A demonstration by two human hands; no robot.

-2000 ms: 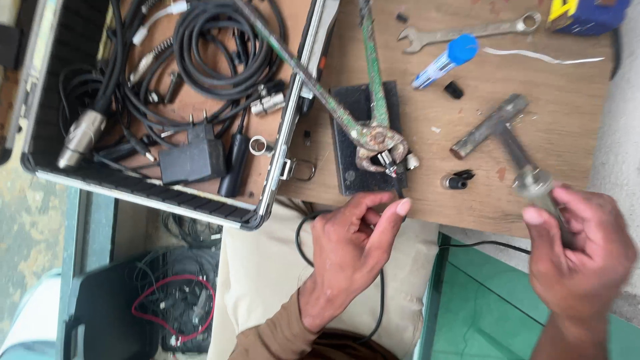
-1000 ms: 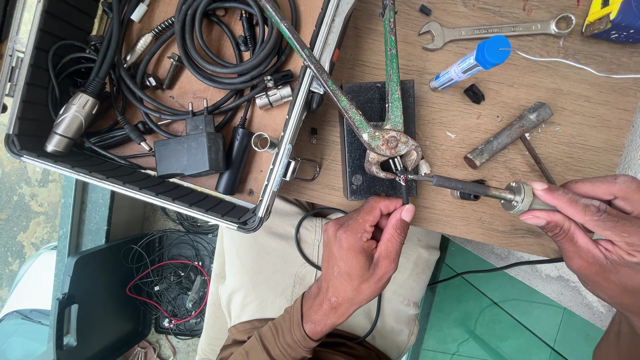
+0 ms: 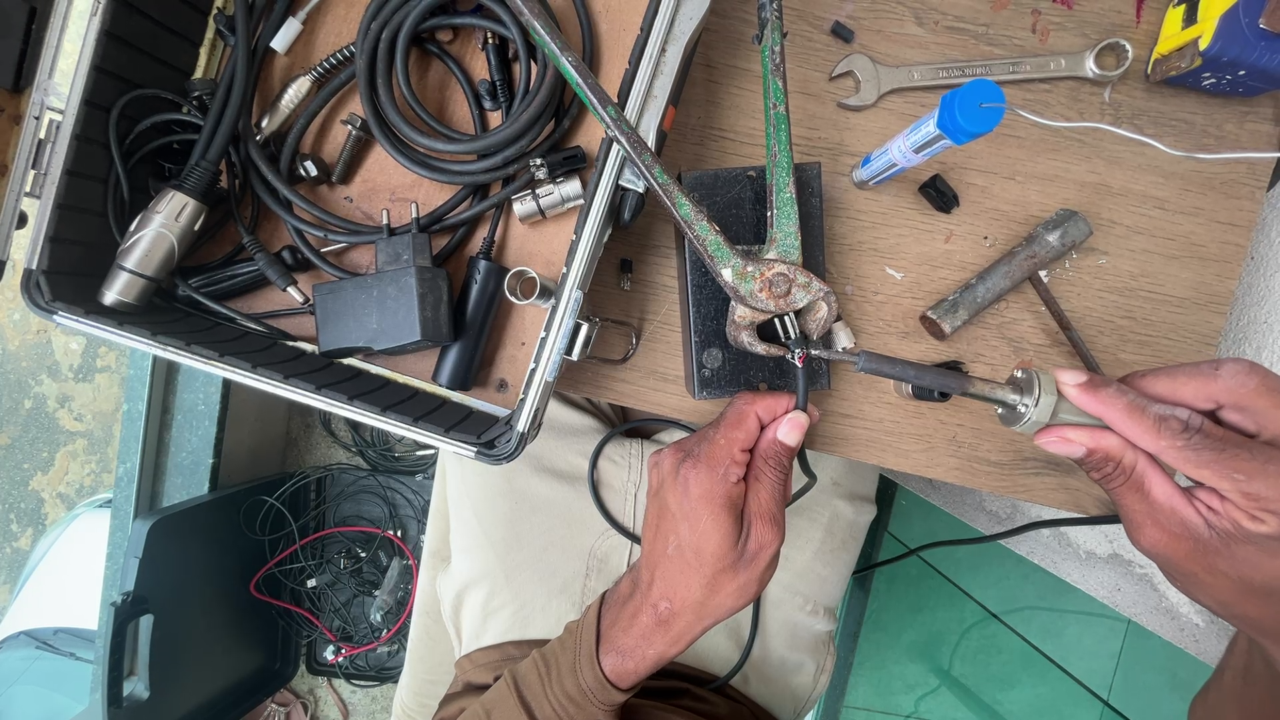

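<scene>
My left hand (image 3: 715, 520) pinches a black cable (image 3: 802, 392) between thumb and forefinger. Its stripped end meets a small metal connector (image 3: 787, 327), held in the jaws of green, rusty pincers (image 3: 778, 285). The pincers lie over a black block (image 3: 705, 340). From the right, my right hand (image 3: 1190, 460) grips the handle of a soldering iron (image 3: 930, 375), whose tip is at the cable's bared wires. Whether the tip touches them cannot be told. A blue-capped solder tube (image 3: 925, 135) lies above, with solder wire coming out of the cap.
An open case (image 3: 545, 370) of cables, plugs and a black power adapter (image 3: 383, 305) stands at left. On the wooden table (image 3: 1130, 190) lie a combination wrench (image 3: 980, 72), a tubular socket wrench (image 3: 1005, 275) and a tape measure (image 3: 1215, 45). A cable-filled black case (image 3: 215, 590) is below.
My right hand has brought the soldering iron from over the tubular wrench to the cable end, where its tip stays. My left hand keeps its pinch on the cable.
</scene>
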